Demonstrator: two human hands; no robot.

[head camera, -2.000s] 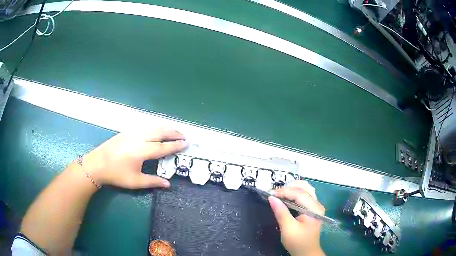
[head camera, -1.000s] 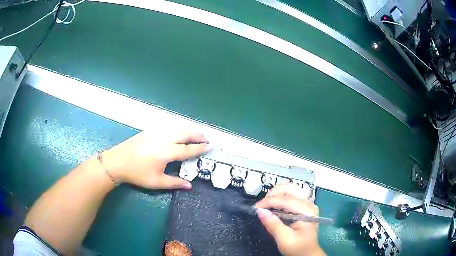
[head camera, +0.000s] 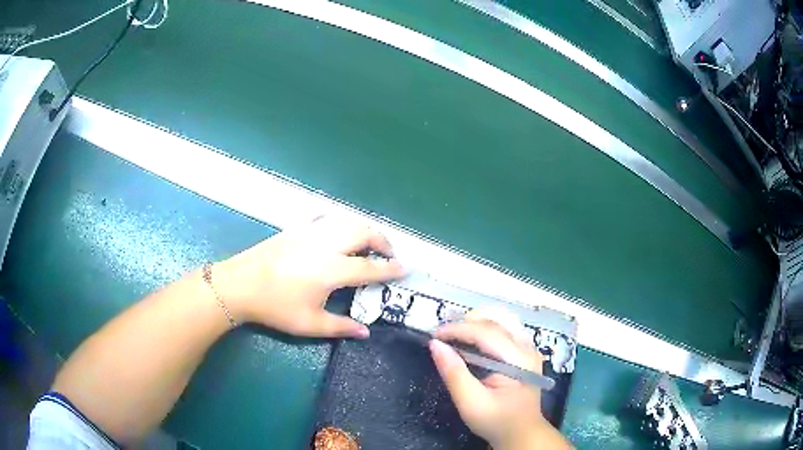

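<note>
The grey metal fixture (head camera: 466,307) lies along the far edge of the black mat (head camera: 387,387), with rounded white stations and dark gaps between. My left hand (head camera: 304,279) holds its left end, thumb on the near side and fingers on the far side. My right hand (head camera: 493,378) holds the tweezers (head camera: 506,368) like a pen, their tip pointing left towards the fixture's near edge. The tip is blurred, so I cannot tell if it carries a part. My right hand hides several middle stations. A small heap of copper parts (head camera: 336,439) sits on the mat at the bottom.
A second fixture (head camera: 667,415) stands on the worktop at right, near a small metal clamp (head camera: 715,389). Beyond a long silver rail (head camera: 220,191) runs the green belt (head camera: 379,132). A white machine box (head camera: 25,132) is at left, and wired machines are at upper right.
My right hand moves left along the fixture with the tweezers, from the right end to the middle. The tip was over the mat a second ago and is now near the fixture. The whole view shifts.
</note>
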